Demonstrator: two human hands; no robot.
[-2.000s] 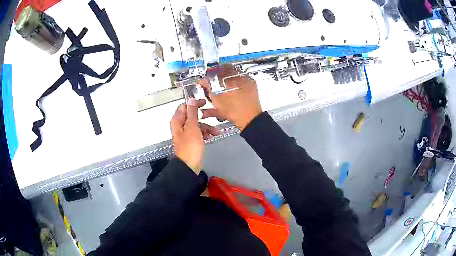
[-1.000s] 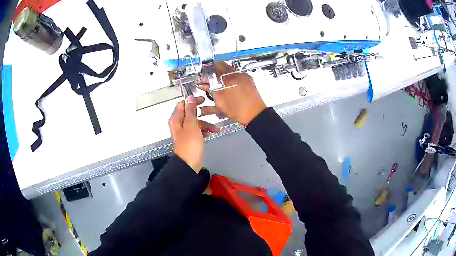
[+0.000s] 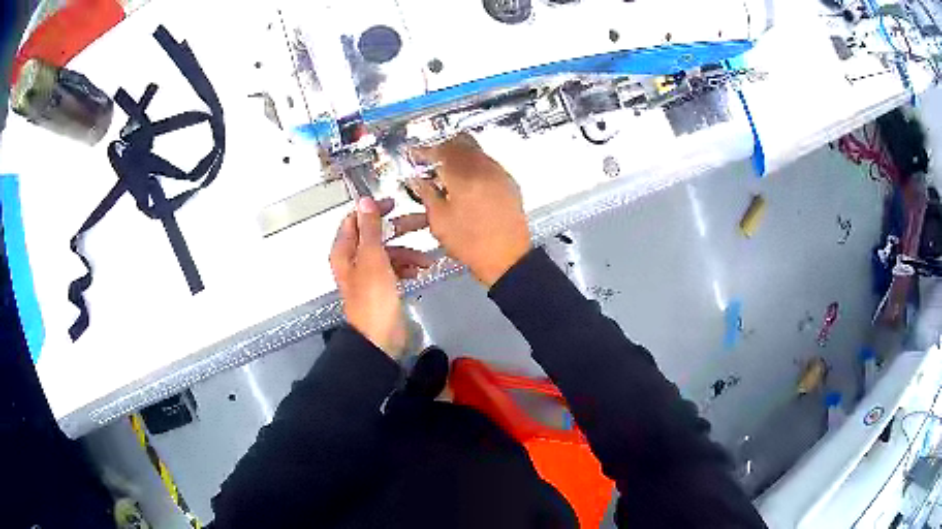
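Observation:
The white sewing machine (image 3: 485, 78) with a blue stripe lies across the upper middle of the table. My left hand (image 3: 369, 263) is at the needle area, its thumb and finger closed on a small shiny metal part (image 3: 357, 182). My right hand (image 3: 473, 201) is bent at the needle area just right of it, fingers curled inward; what its fingertips hold is too small and blurred to tell. A pale flat metal slide cover (image 3: 306, 208) projects left of my left fingertips. The hands partly hide the presser foot.
Black tape (image 3: 139, 155) lies loosely heaped at the left of the white table (image 3: 134, 367). A metal can (image 3: 64, 100) and a red-orange object (image 3: 70, 33) are at the upper left. A measuring tape (image 3: 248, 351) runs along the front edge. An orange-red stool (image 3: 563, 455) is below.
The view has shifted, so the machine and can sit farther left. Both hands stay at the needle area; my right hand's fingers have turned slightly.

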